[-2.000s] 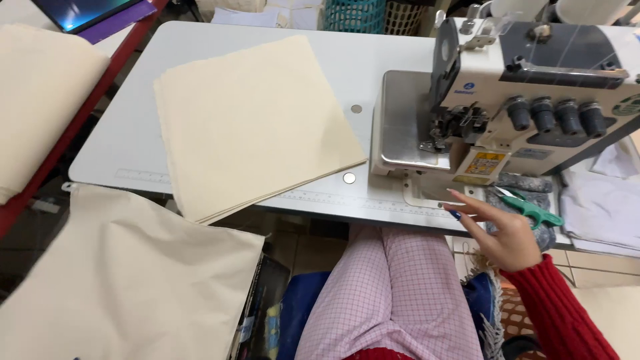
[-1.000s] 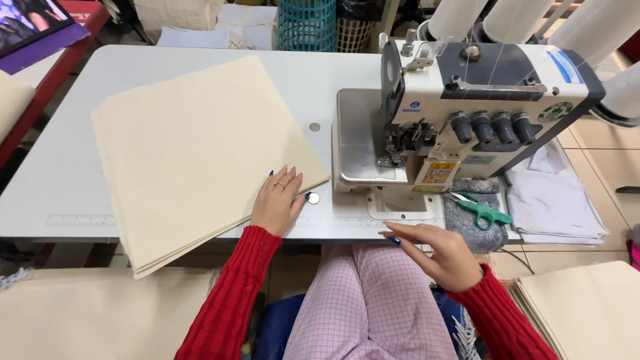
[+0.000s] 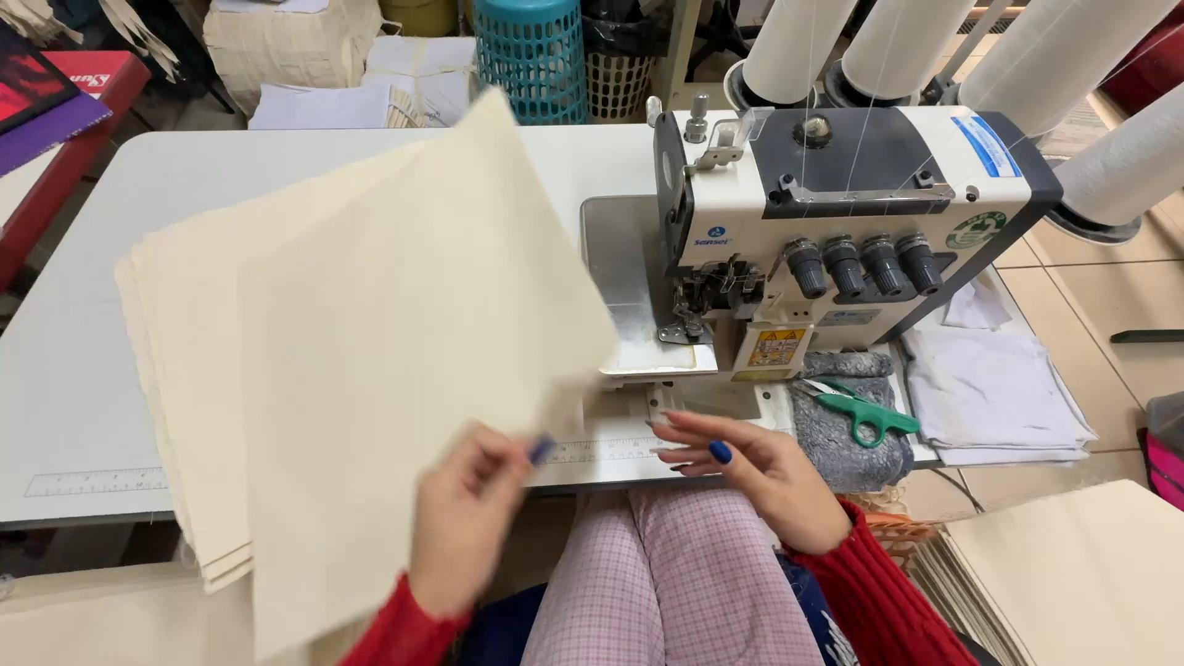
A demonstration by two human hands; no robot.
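Note:
My left hand [image 3: 472, 509] pinches the lower right edge of a cream fabric panel [image 3: 416, 324], which is lifted at an angle over a stack of like panels [image 3: 185, 277] on the white sewing table [image 3: 83, 388]. Its fingertips are somewhat blurred. To the right, my right hand [image 3: 740, 462] has its fingers apart and holds nothing, just in front of the overlock sewing machine [image 3: 832, 203]. The metal work plate [image 3: 629, 296] and presser foot [image 3: 684, 328] lie beyond it, with the lifted panel's right corner near the plate.
Green-handled thread snips [image 3: 865, 412] rest on a grey fuzzy cloth [image 3: 846, 453]. Folded white cloths [image 3: 994, 393] lie at the table's right. Large thread cones [image 3: 897, 46] stand behind the machine. Another cream fabric stack [image 3: 1073, 573] sits at lower right; a turquoise basket [image 3: 530, 65] is behind the table.
My left hand, out of view two seconds ago, lay on the stack one second ago; it now holds a panel raised off it. My right hand still holds nothing near the machine.

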